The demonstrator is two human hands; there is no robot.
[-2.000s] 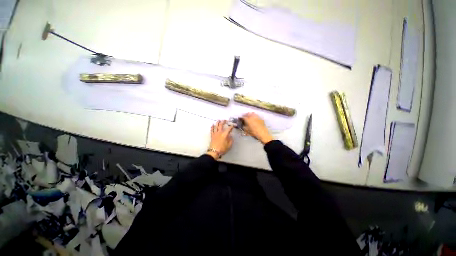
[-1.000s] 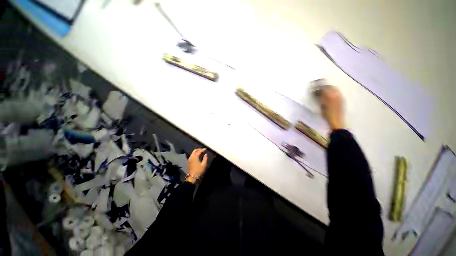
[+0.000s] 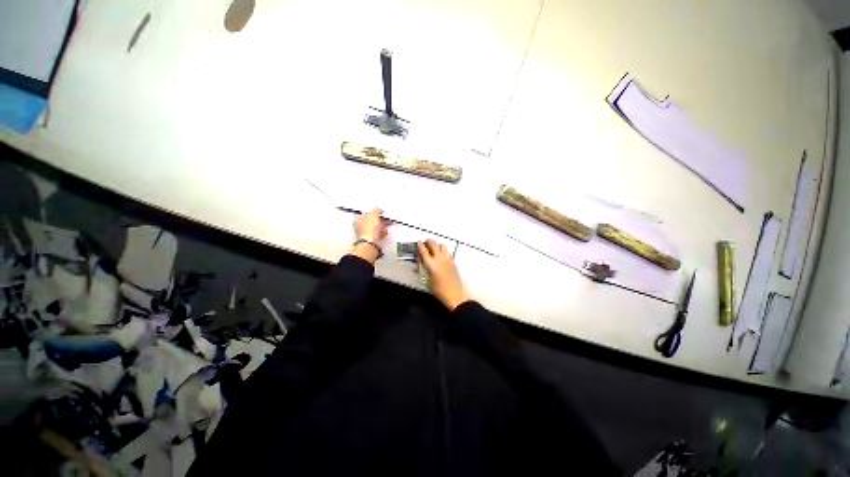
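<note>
My right hand (image 3: 440, 270) is on a small grey metal block (image 3: 406, 250), which looks like a cloth clamp, near the table's front edge; its handle cannot be made out. My left hand (image 3: 370, 233) is just left of it, fingertips at the dark edge line of the paper-topped lay (image 3: 550, 250); whether they pinch it cannot be told. Mottled yellow-brown weights (image 3: 401, 162) lie on the paper. One clamp (image 3: 387, 122) stands behind the left weight, handle pointing away. Another clamp (image 3: 599, 271) is at the front edge, right of my hands. Black shears (image 3: 676, 326) lie further right.
Another yellow-brown weight (image 3: 725, 283) lies right of the shears. A curved cut piece stack (image 3: 685, 140) is at the far right, with narrow paper-topped pieces (image 3: 757, 270) near the right end. A light-blue edge (image 3: 19, 109) shows at far left. Scraps (image 3: 102, 298) are heaped below the table.
The view has shifted left along the table. My right hand has carried the clamp from behind the weights to the front edge. My left hand has come from the table's edge onto the work.
</note>
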